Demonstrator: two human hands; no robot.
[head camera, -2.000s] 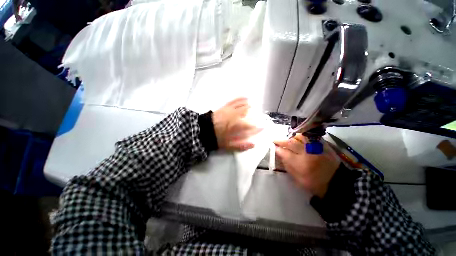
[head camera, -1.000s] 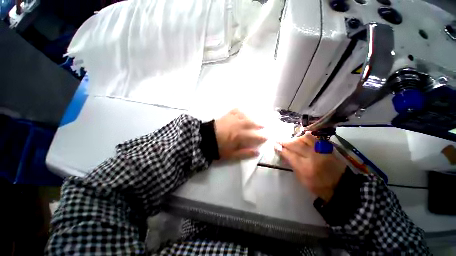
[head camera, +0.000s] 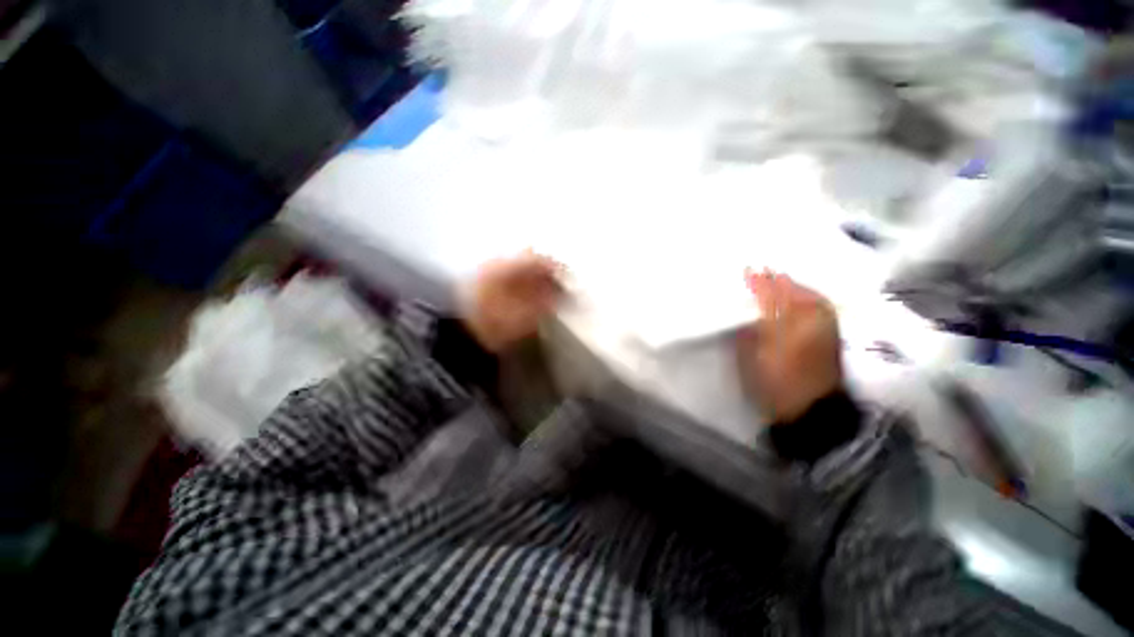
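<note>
The view is blurred and the middle is overexposed. A white fabric piece (head camera: 647, 292) spans between my hands over the front of the sewing table; its lower edge shows faintly, its upper outline is lost in glare. My left hand (head camera: 512, 302) is curled at its left end, near the table's front edge. My right hand (head camera: 798, 346) is curled at its right end, left of the machine. Both seem to grip the fabric; the exact finger contact is blurred. The sewing machine head (head camera: 995, 237) is at the right, its needle area not readable.
White cut fabric pieces (head camera: 597, 62) lie at the back of the table. A crumpled white bundle (head camera: 267, 361) sits at the near left over dark red. Snips (head camera: 982, 442) and a dark object (head camera: 1107, 560) lie at the right. A blue crate (head camera: 187, 212) is on the left floor.
The view has swung left, bringing the bundle into sight. My hands have moved apart and away from the needle area, with the fabric between them.
</note>
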